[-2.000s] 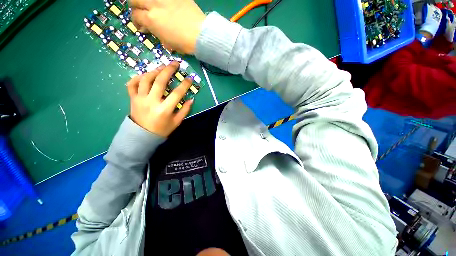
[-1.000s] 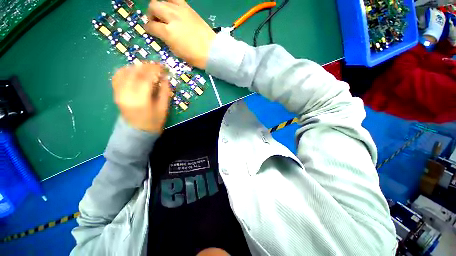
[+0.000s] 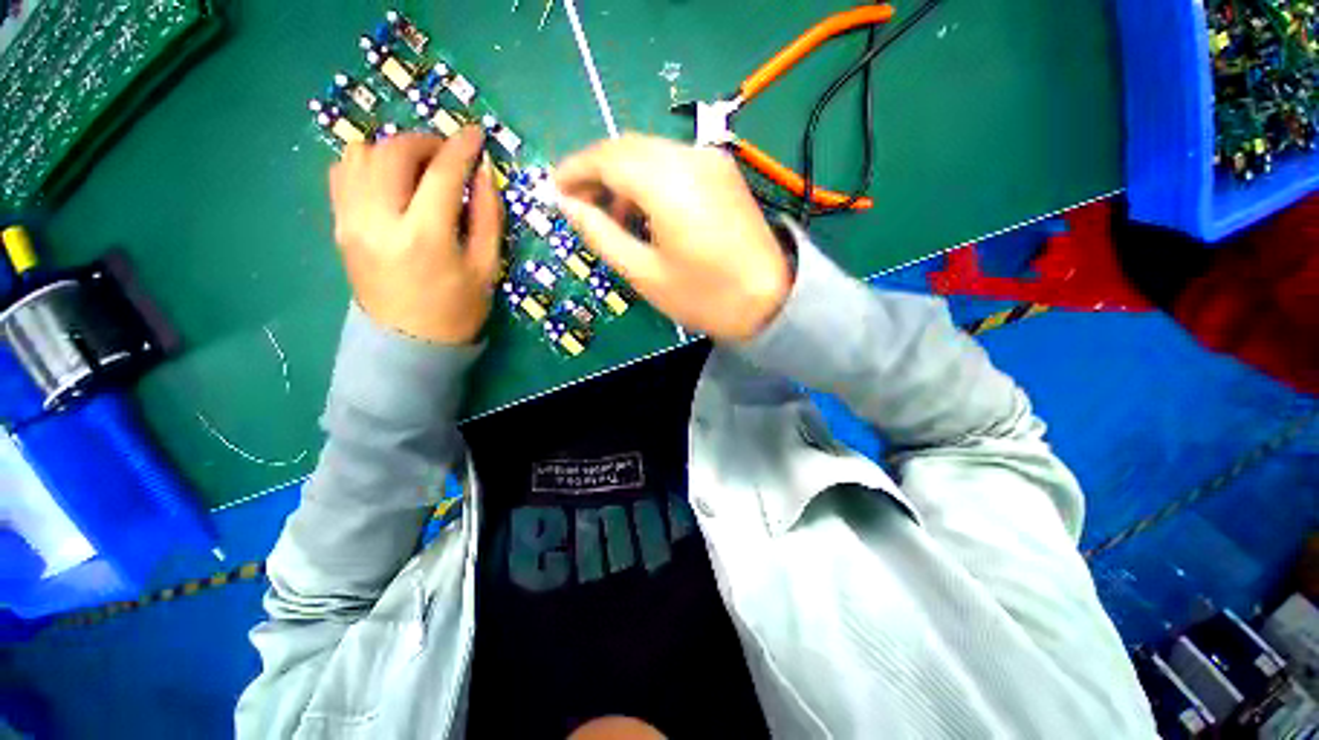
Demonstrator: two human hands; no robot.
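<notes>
A PCB panel point(image 3: 441, 104) lies on the green mat, component side up, with yellow blocks and blue and white parts. My left hand point(image 3: 412, 231) is over its left-middle part, fingers curled down onto the components; whether it pinches a part is hidden. My right hand point(image 3: 673, 224) is at the panel's right edge, thumb and forefinger close together near the parts; I cannot tell if anything is between them. Diagonal cutters point(image 3: 713, 123) with orange handles lie on the mat beyond my right hand.
A black cord point(image 3: 813, 123) crosses the cutters. Stacked PCB panels point(image 3: 101, 87) lie upper left. A solder spool point(image 3: 73, 340) and a blue tray point(image 3: 109, 499) are at left. Solder wire point(image 3: 239, 441) lies curved on the mat. A parts bin point(image 3: 1169, 145) is at right, beside a person's red sleeve point(image 3: 1258, 311).
The view has shifted, showing more of the cutters and spool. My right hand has moved from the panel's far part down to its near right side. My left hand has lifted and curled.
</notes>
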